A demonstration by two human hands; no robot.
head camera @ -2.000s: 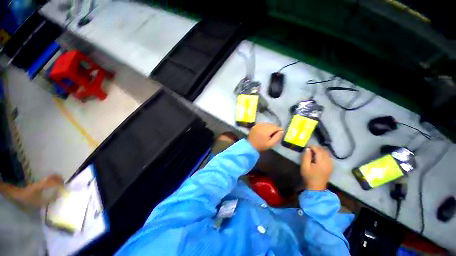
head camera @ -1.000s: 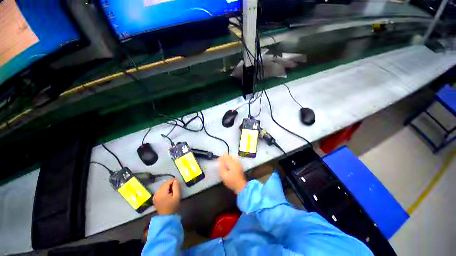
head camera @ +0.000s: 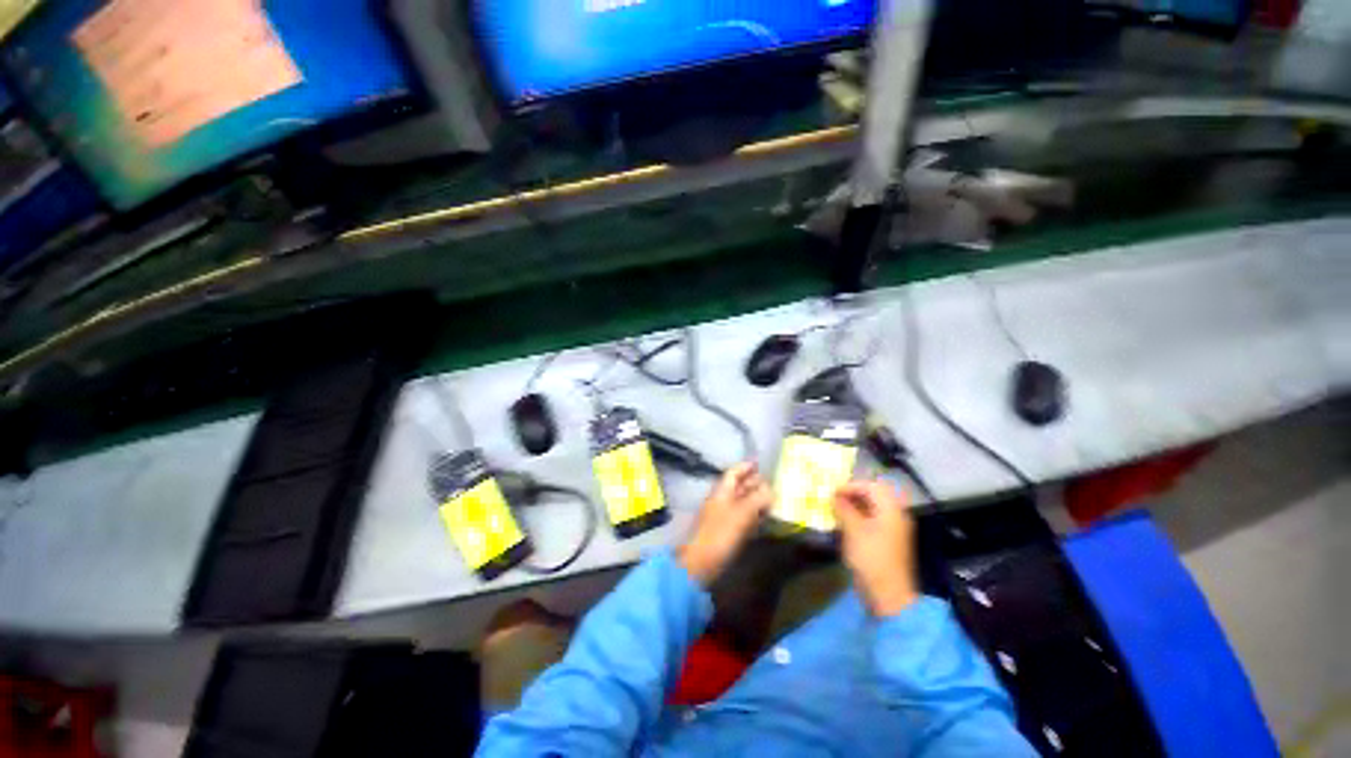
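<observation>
Three black phones with yellow cards lie on the pale bench. The left phone's card [head camera: 482, 526] and the middle phone's card [head camera: 628, 481] lie flat. The right phone [head camera: 824, 418] has a bright yellow card [head camera: 814, 481] over its lower part, between my hands. My right hand [head camera: 880, 536] pinches this card's lower right edge. My left hand [head camera: 726, 521] has its fingertips bunched at the card's left edge; blur hides whether they grip it. A black scanner [head camera: 682, 455] lies right of the middle phone, and another [head camera: 886, 444] right of the right phone.
Black mice [head camera: 534, 424], [head camera: 772, 360], [head camera: 1039, 393] and loose cables lie behind and beside the phones. A black tray [head camera: 289, 496] is at left, another [head camera: 1045, 637] at right beside a blue stool [head camera: 1171, 629]. Monitors [head camera: 667, 37] and an upright post [head camera: 886, 111] stand behind.
The view has swung left, so the bench shows further right. My hands have moved from the middle phone to either side of the right phone, and my right hand has taken hold of its card.
</observation>
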